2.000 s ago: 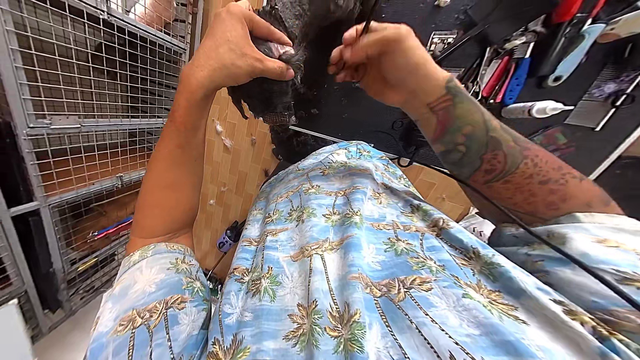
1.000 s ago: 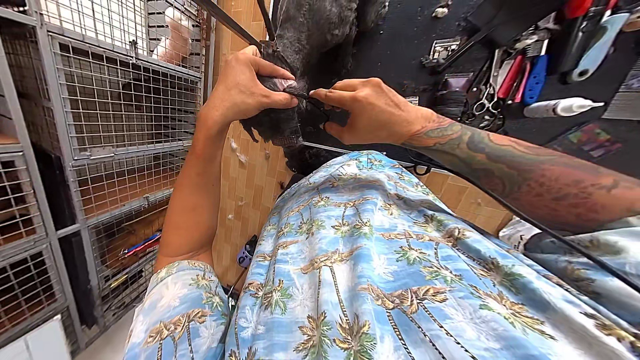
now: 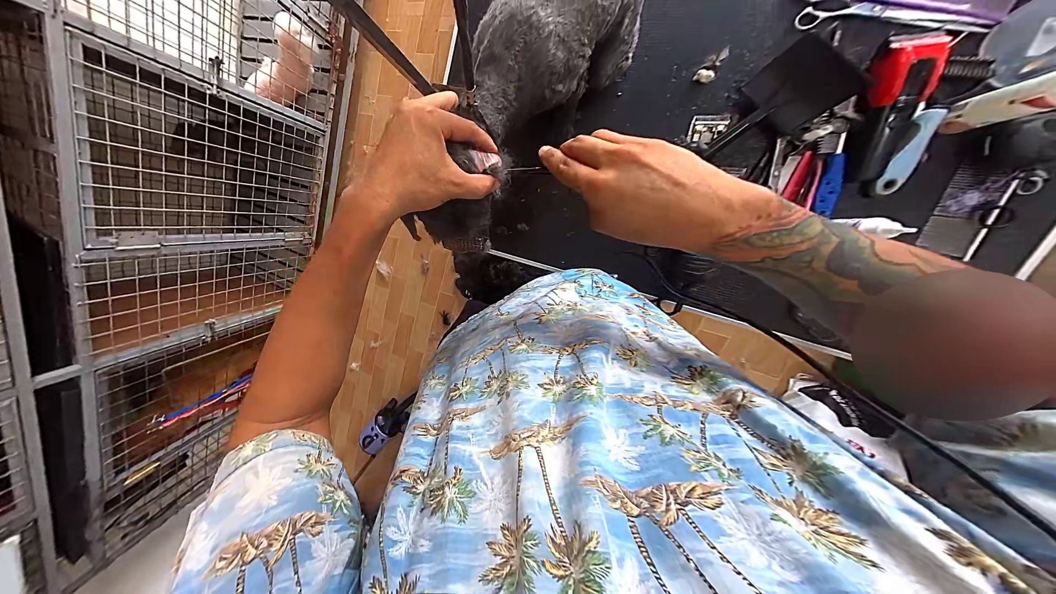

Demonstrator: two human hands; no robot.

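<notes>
A dog with dark grey, short-clipped fur point(image 3: 528, 62) is on the black grooming table point(image 3: 660, 49) at the upper middle, a black strap running to its neck area. My left hand point(image 3: 417, 161) pinches a furry flap, probably the dog's ear point(image 3: 481, 159), with pink skin showing between thumb and finger. My right hand point(image 3: 652, 190) is just right of it, its fingers pinched together. A thin line point(image 3: 526, 169) spans the small gap between the flap and my right fingertips; whether it is a slim tool or hair cannot be told. My right palm is hidden.
Combs, scissors, a red-and-black tool point(image 3: 907, 70) and a blue-handled tool point(image 3: 830, 186) lie at the table's right. A black cable point(image 3: 775, 334) crosses my right side. Metal wire cages point(image 3: 202, 157) stand on the left. Straps point(image 3: 392, 49) rise above my left hand.
My right hand came in to the ear between the first and second frames, and now is slightly off to its right. My left hand keeps its pinch.
</notes>
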